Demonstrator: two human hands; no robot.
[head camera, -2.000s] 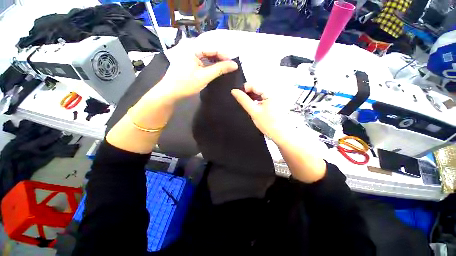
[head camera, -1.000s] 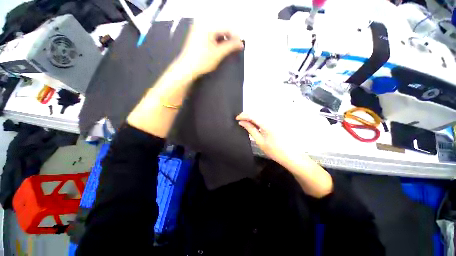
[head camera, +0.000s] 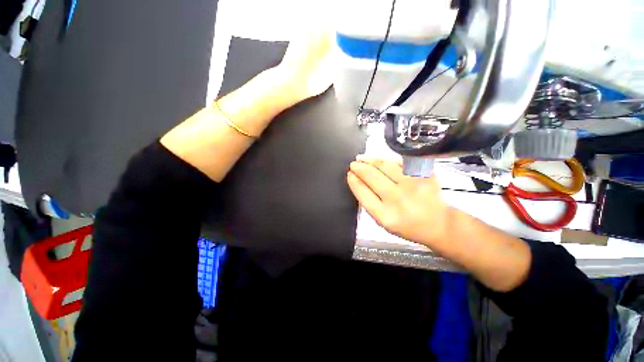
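Observation:
The dark cut panel (head camera: 296, 184) lies flat on the white table, its right edge running up to the presser foot and needle (head camera: 368, 117) of the sewing machine (head camera: 409, 56). My left hand (head camera: 311, 67) lies on the panel's upper part, left of the needle; its fingertips are washed out by glare or hidden by the machine head. My right hand (head camera: 402, 201) is below the needle, palm down with fingertips at the panel's right edge; whether it grips the edge I cannot tell. A wide stack of dark panels (head camera: 116, 99) lies to the left.
Scissors with orange and red handles (head camera: 542, 205) lie right of my right hand. A phone (head camera: 621, 210) lies at the right table edge. A red stool (head camera: 53, 276) stands at lower left, and a blue crate (head camera: 209, 272) is left of my lap.
My view has moved closer to the machine head. The panel, held up between both hands before, now lies flat with its edge at the needle. Both hands have come down beside it.

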